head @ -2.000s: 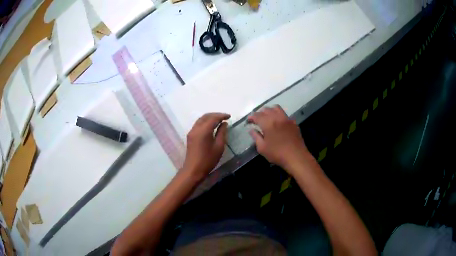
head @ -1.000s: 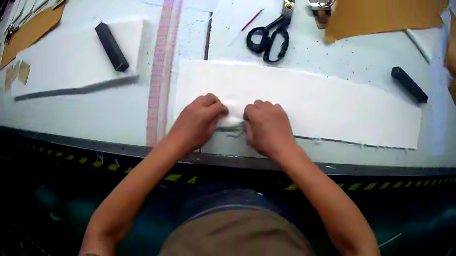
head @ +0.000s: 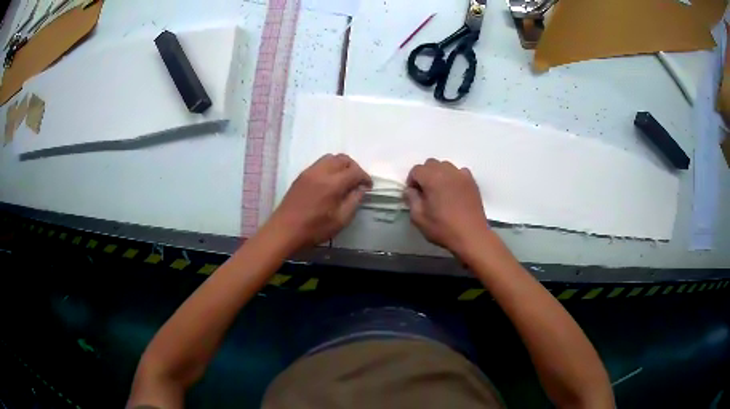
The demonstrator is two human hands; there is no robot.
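A long stack of white cut fabric pieces (head: pixel 520 164) lies in front of me, with a frayed near edge. My left hand (head: pixel 328 200) pinches the stack's near edge near its left end. My right hand (head: pixel 448 204) pinches the same edge a short way to the right. Between my fingertips the layers are lifted and parted a little, and several layer edges show. My fingertips partly hide the edge. A clear ruler with a pink-red grid (head: pixel 262 120) lies just left of the stack.
Black-handled shears (head: pixel 444 65) and a thin red-pink pen (head: pixel 418 30) lie beyond the stack. A black weight (head: pixel 662 140) lies at its right. Another weight (head: pixel 182 72) lies on a second white stack (head: pixel 120 96). Tan cardboard (head: pixel 628 32) and a metal tool (head: pixel 530 12) lie at the back.
My view has swung from the slanted angle to face the stack squarely. Since one second ago, my hands have moved slightly apart and the layer edges between them have opened.
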